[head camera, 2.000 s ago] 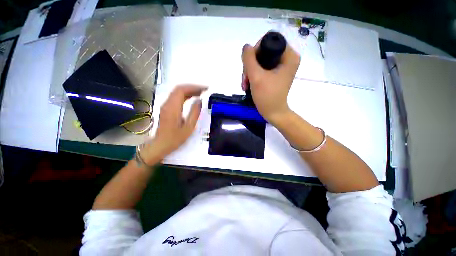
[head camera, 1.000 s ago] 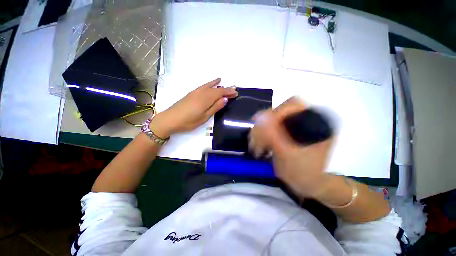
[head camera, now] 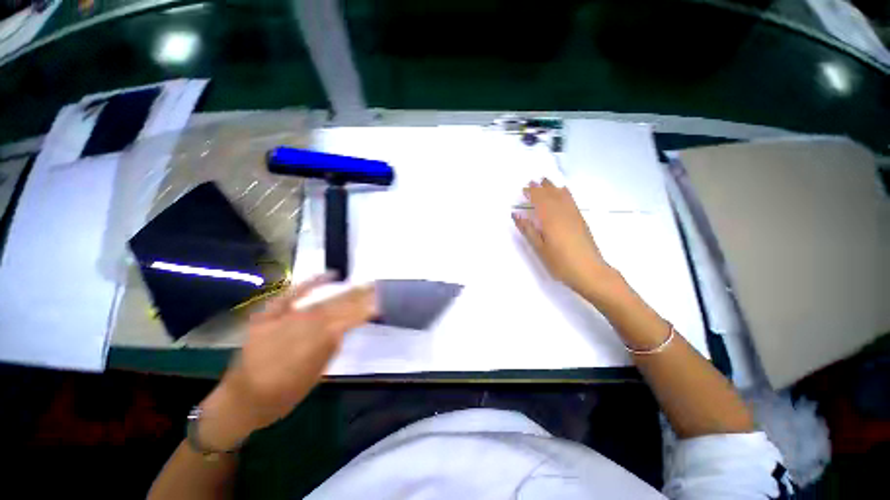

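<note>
My left hand [head camera: 298, 342] is blurred, with its fingers closed on the left edge of a dark grey-looking sheet [head camera: 420, 303], which seems tilted over the white work sheet [head camera: 468, 347]. The roller [head camera: 330, 166] lies at the upper left of the work sheet, its blue cylinder away from me and its black handle pointing towards me, close to my left fingers. My right hand [head camera: 566, 239] is flat, fingers apart, at the near left corner of the white panel [head camera: 610, 171]. Whether it touches the panel is unclear. A circuit board [head camera: 537, 127] lies at that panel's far edge.
A stack of black sheets [head camera: 200, 259] lies at left, with yellow scissors handles [head camera: 263, 285] beside it and clear plastic film [head camera: 249, 156] behind. Grey-beige cardboard [head camera: 790, 244] lies at right, above a white fluffy heap [head camera: 795, 430]. A metal upright [head camera: 327, 59] stands beyond the table.
The roller has left my right hand and lies at upper left. My right hand has moved to the white panel. The dark sheet has gone from lying flat to tilted in my left hand.
</note>
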